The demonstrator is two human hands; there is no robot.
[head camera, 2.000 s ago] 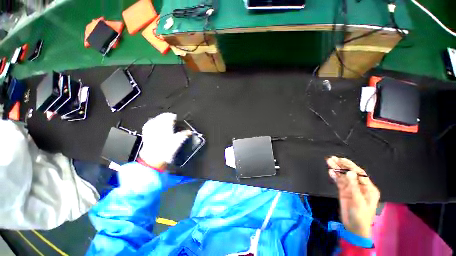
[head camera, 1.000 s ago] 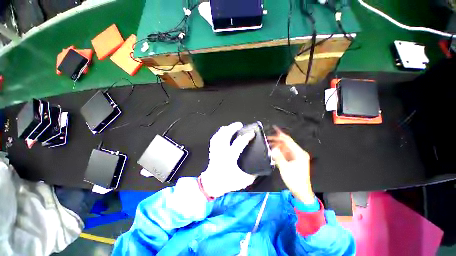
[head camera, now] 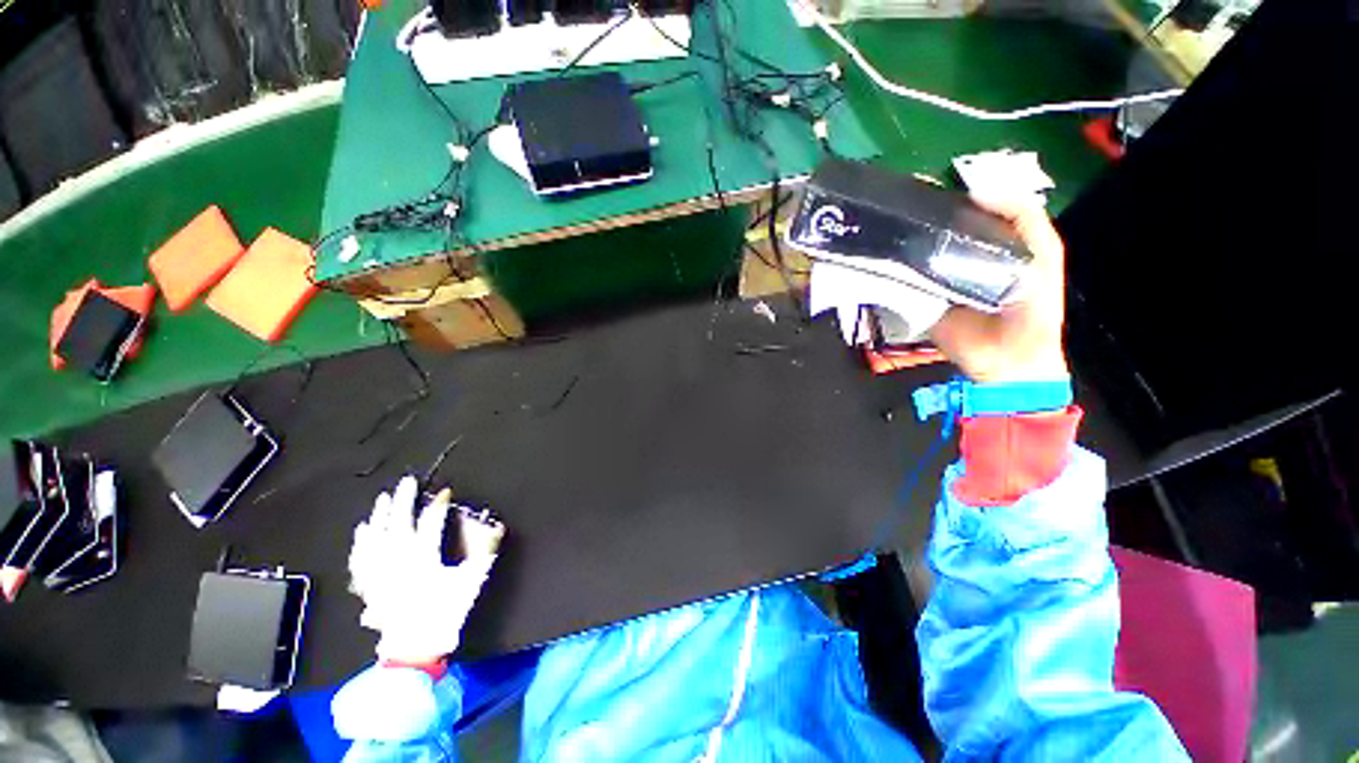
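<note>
My right hand (head camera: 1018, 306) is bare, with a blue strap at the wrist. It grips a black set-top box (head camera: 909, 231) raised at the right, its narrow side with a white logo facing me and white paper slips hanging below. My left hand (head camera: 422, 570), in a white glove, lies over another box (head camera: 474, 522) on the black mat (head camera: 641, 462); only that box's edge shows. Whether the fingers grip it cannot be told. Two more boxes, one (head camera: 216, 455) behind the other (head camera: 248, 629), lie left of my left hand.
Overlapping boxes (head camera: 60, 514) lie at far left. Orange pads (head camera: 265, 283) lie on the green surface. The raised green stand (head camera: 447, 112) holds a box (head camera: 580, 131), black leads and a white power strip (head camera: 522, 52). A red pad shows partly behind the raised box.
My right hand has moved up and right, with a box now raised in it. My left hand has moved left, from the box at the centre to the one on the mat. The view has shifted.
</note>
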